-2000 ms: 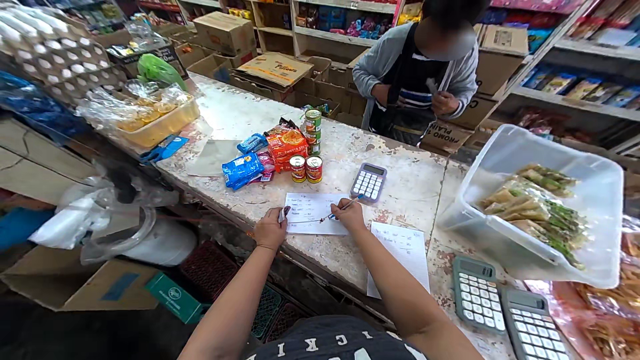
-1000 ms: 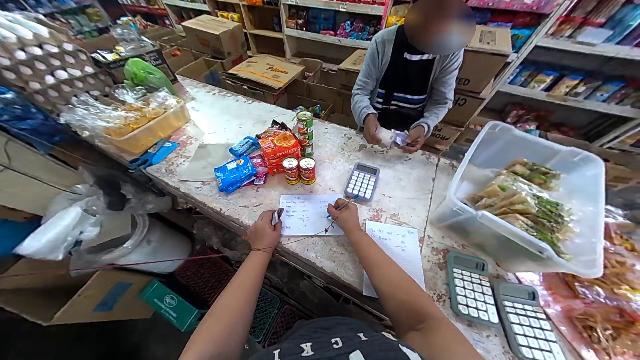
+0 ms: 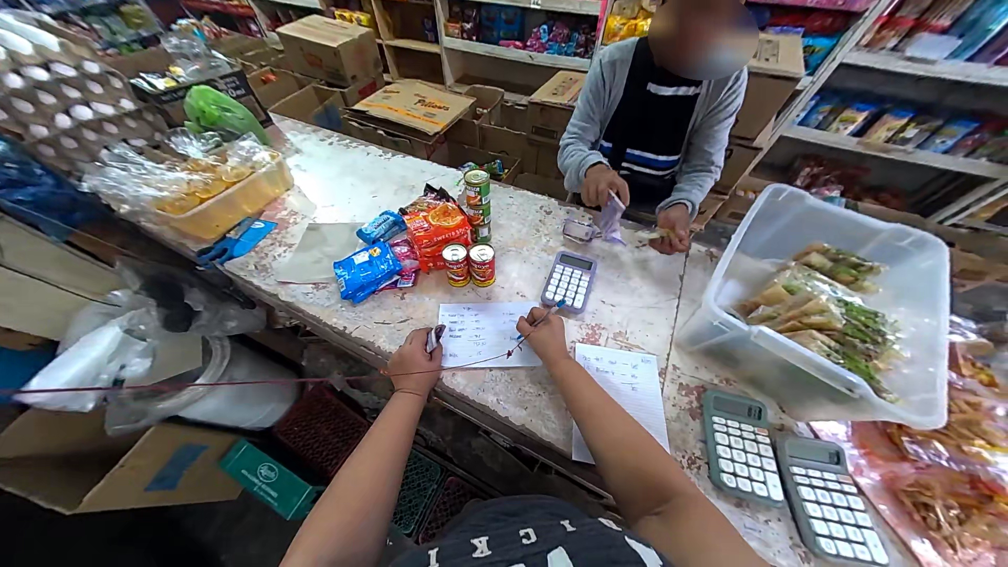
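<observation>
My right hand (image 3: 545,334) grips a pen (image 3: 538,321) over a handwritten sheet of paper (image 3: 476,335) on the counter. At that sheet's left edge, my left hand (image 3: 417,361) is closed around a small dark object (image 3: 434,339), its kind unclear. A red string runs from the left past my left wrist to the paper. Beyond the sheet stand two small cans (image 3: 468,265), a stack of taller cans (image 3: 477,205), an orange snack packet (image 3: 438,233), blue packets (image 3: 368,272) and a calculator (image 3: 569,281). A second written sheet (image 3: 622,394) lies beside my right forearm.
Across the counter (image 3: 630,299) a person (image 3: 654,126) handles banknotes (image 3: 612,216). A clear plastic bin (image 3: 819,307) of wrapped vegetables and two calculators (image 3: 743,447) are at the right. A yellow tray (image 3: 228,197) of bagged goods sits at the left. Cartons and shelves stand behind.
The person opposite has lowered both hands to the counter, with banknotes now at its surface. My hands have stayed at the paper. The red string has come into view at the left since the oldest frame.
</observation>
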